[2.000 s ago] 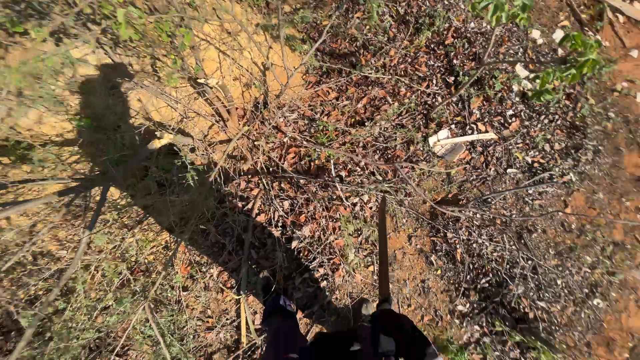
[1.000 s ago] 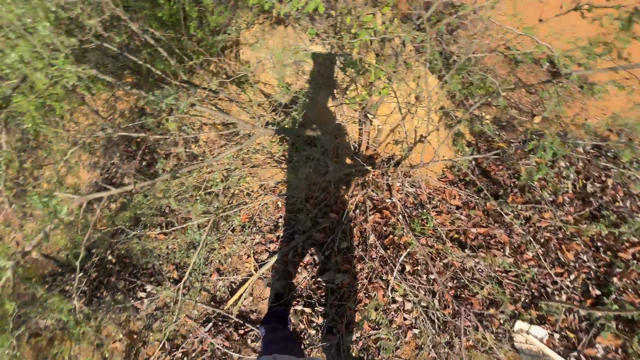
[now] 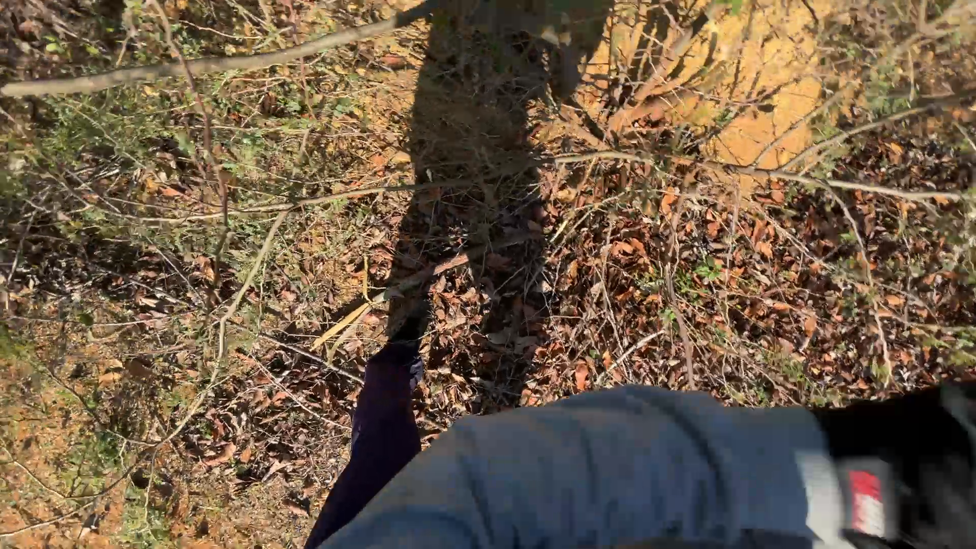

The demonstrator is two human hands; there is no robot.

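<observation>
A grey sleeve point(image 3: 595, 465) crosses the lower part of the head view toward the right edge. Beyond its pale cuff is a black glove point(image 3: 926, 457) with a red and white patch, blurred and cut off by the frame. The arm's direction suggests my left hand, but its fingers and anything in them are hidden. My right hand is not seen. Below left of centre, a dark trouser leg point(image 3: 381, 427) shows partly behind the sleeve. Dry brown leaves point(image 3: 625, 282) and thin twigs lie nearest the arm.
A long bare branch point(image 3: 252, 59) crosses the upper left, and a thinner one point(image 3: 839, 183) runs across the middle right. Green undergrowth point(image 3: 99, 145) stands at left. Bare orange soil point(image 3: 778, 99) shows at upper right, beside a person's dark shadow point(image 3: 480, 152).
The grey-sleeved arm and black glove have come into view at the lower right. The long brown blade seen two seconds ago is out of view. The view has shifted strongly.
</observation>
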